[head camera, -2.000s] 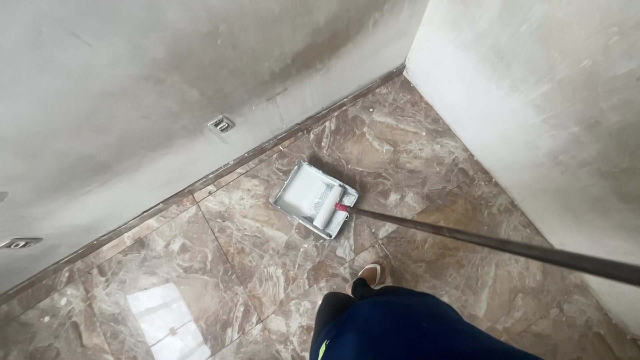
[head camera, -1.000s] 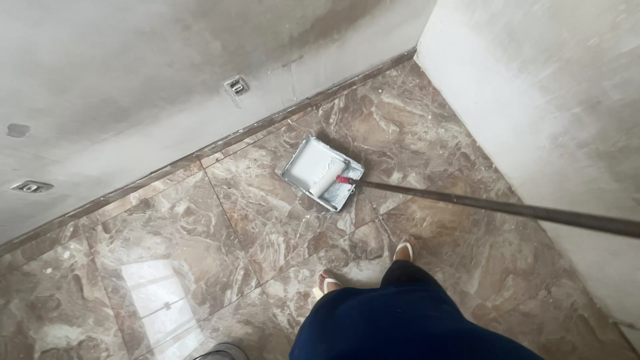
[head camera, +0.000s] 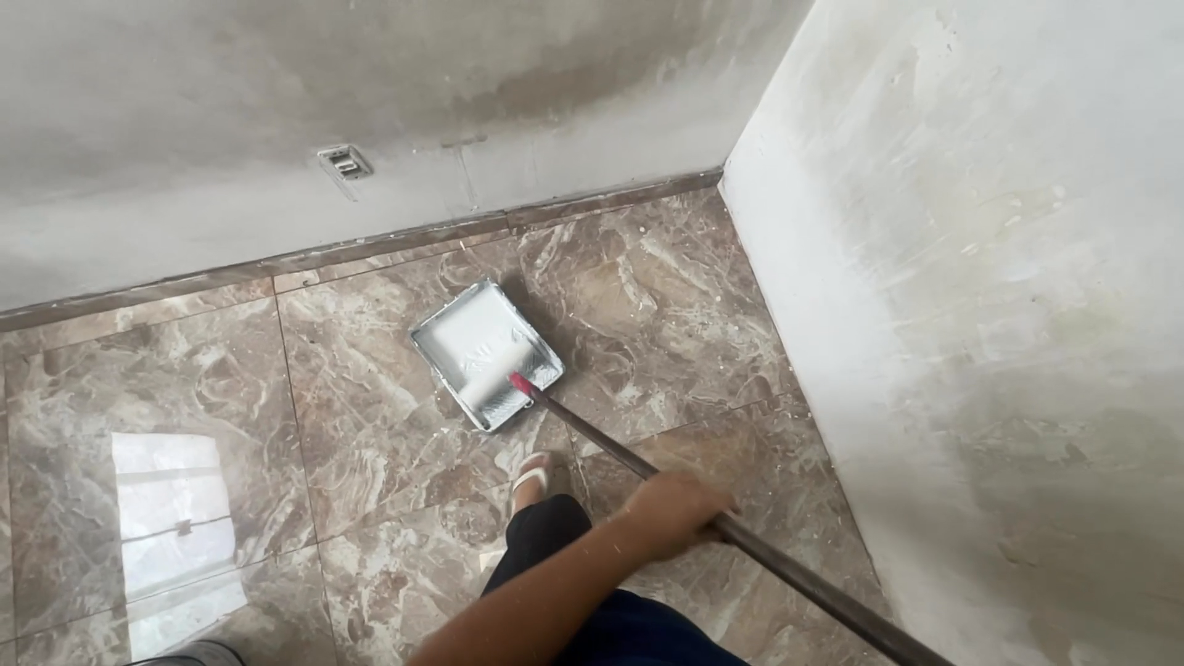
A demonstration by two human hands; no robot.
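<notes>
My left hand [head camera: 680, 513] is wrapped around the dark pole [head camera: 832, 601] of a paint roller, partway along its length. The pole slants from the bottom right up to a red grip [head camera: 522, 382]. At its end the white roller [head camera: 498, 368] lies in the paint tray [head camera: 435, 356], which holds white paint and rests on the marbled tile floor. Paint coats the tray's rim. The pole runs out of the frame at the bottom right, and my right hand is not in view.
A partly painted wall [head camera: 231, 231] with an electrical box [head camera: 345, 163] stands behind the tray; another wall [head camera: 832, 277] rises at the right. My sandalled foot [head camera: 531, 476] is just below the tray. The rim of a round container [head camera: 194, 655] shows at the bottom left.
My left hand has come into view and taken hold of the pole. The pole now slants more steeply down to the right. The roller is still in the tray.
</notes>
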